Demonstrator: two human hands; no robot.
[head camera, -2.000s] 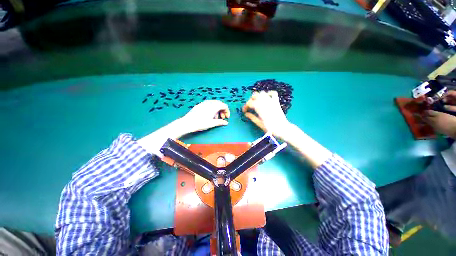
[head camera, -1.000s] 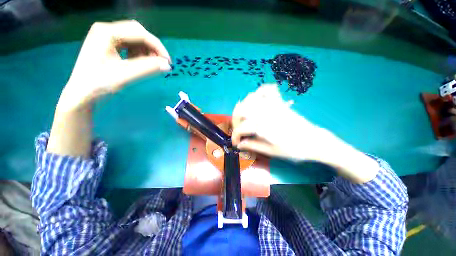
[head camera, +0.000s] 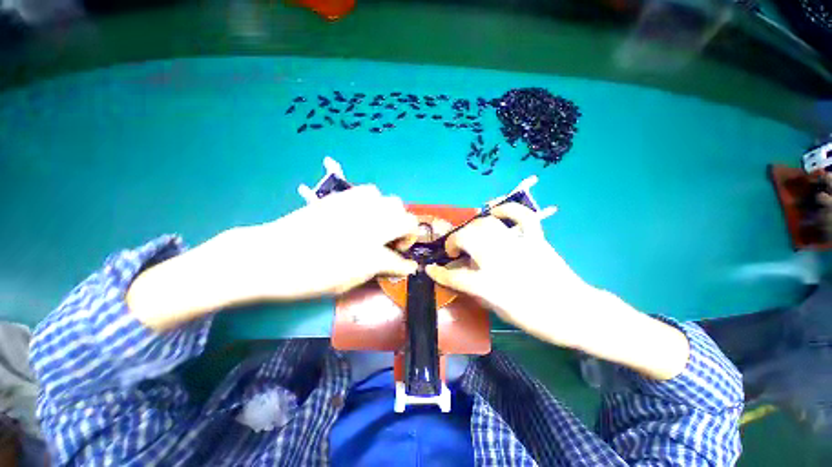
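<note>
The black three-armed assembly (head camera: 421, 333) lies on the orange-red fixture base plate (head camera: 369, 321), with white forked holders at its three arm ends. My left hand (head camera: 351, 239) and my right hand (head camera: 511, 264) meet at the centre hub (head camera: 425, 253), fingertips on it from both sides. My hands cover much of the two upper arms. The fingers of both hands are bent together; whether a small part is between them is hidden. The small black parts (head camera: 538, 123) lie beyond in a dense pile, with a scattered trail to its left.
The green work surface (head camera: 219, 137) curves across the view. A neighbouring orange-red fixture (head camera: 795, 208) stands at the right edge with part of a person's hand by it. Another orange piece (head camera: 328, 7) shows at the top edge. A darker green strip lies beyond the bench.
My left hand has come down from the upper left to the hub. My right hand has stayed near the hub, after reaching to the pile earlier. The pile and trail are now uncovered.
</note>
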